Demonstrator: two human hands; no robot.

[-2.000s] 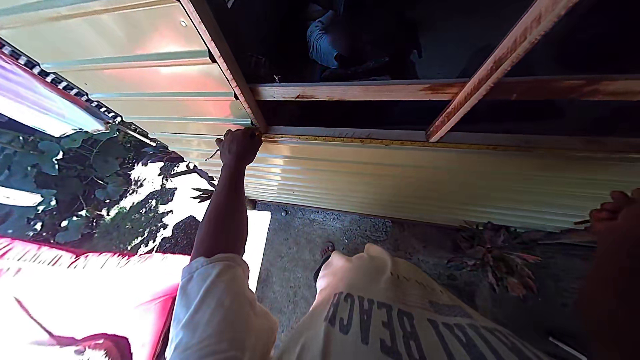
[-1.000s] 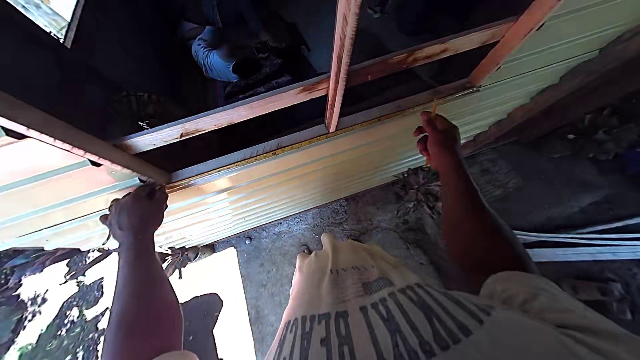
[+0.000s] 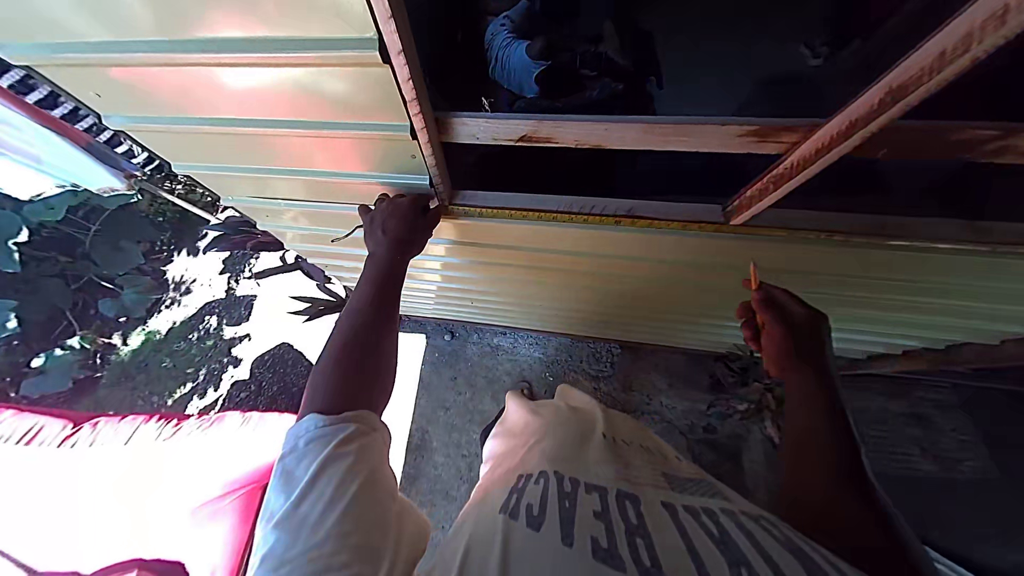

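My left hand (image 3: 400,224) is at the left end of a yellow tape measure (image 3: 592,218), by the foot of an upright timber stud (image 3: 412,96). The fingers cover whatever they hold there. The tape lies along the bottom timber rail (image 3: 576,203), on top of the corrugated metal cladding (image 3: 576,272), and runs to the right. A pencil (image 3: 754,276) points upward from my right hand (image 3: 788,328), which is below the tape and apart from the cladding's top edge. Near the tape's middle, a slanting timber (image 3: 872,112) meets the rail.
Behind the frame, in the dark interior, a person (image 3: 516,52) in blue is partly visible. A horizontal timber rail (image 3: 624,134) crosses the opening. Below lie a concrete floor (image 3: 456,400) and a plant (image 3: 748,388). Pink-edged fabric (image 3: 144,480) is at lower left, with leafy plants (image 3: 120,256) above it.
My right hand with the pencil has moved from near the rail's right part to below the tape, closer to the middle. My left hand stays at the left stud. The view has swung back left.
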